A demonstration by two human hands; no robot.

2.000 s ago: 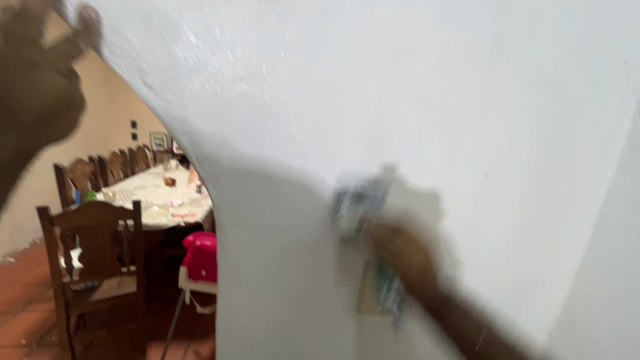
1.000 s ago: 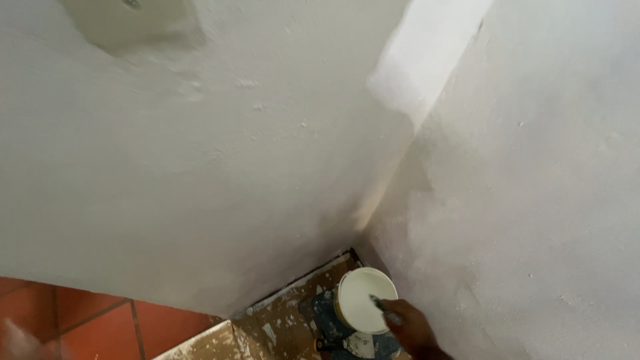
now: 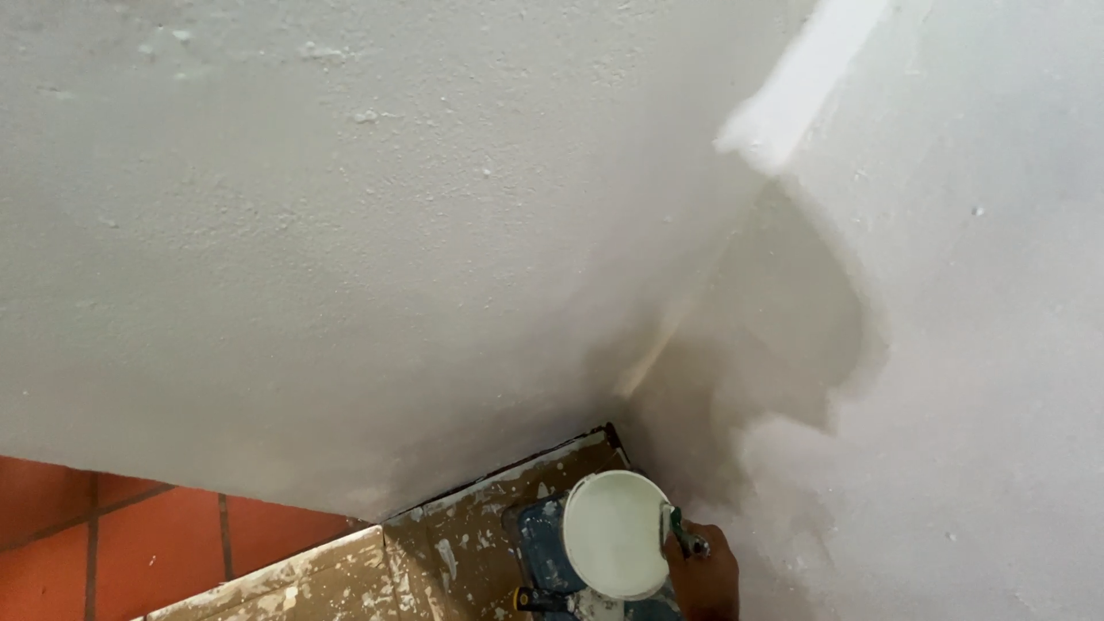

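At the bottom, my right hand [image 3: 705,565] grips a paintbrush [image 3: 688,535] with a green part, held at the right rim of a round white bucket [image 3: 617,536] of pale paint. The bristle end touches or lies just inside the rim. The bucket stands on a dark blue, paint-spattered object [image 3: 545,548]. A tool with a black and yellow handle [image 3: 536,600] lies beside the bucket at its lower left. My left hand is out of view.
Two pale walls [image 3: 345,259] meet in a corner above the bucket, with a brighter white strip [image 3: 802,86] at the top. Paint-splashed cardboard [image 3: 310,582] covers the floor; red-orange tiles [image 3: 159,535] show at lower left.
The view has swung from the wall by the dining room down to the corner. My right hand, earlier at the wall, is now at the bucket; my left hand has left the view.
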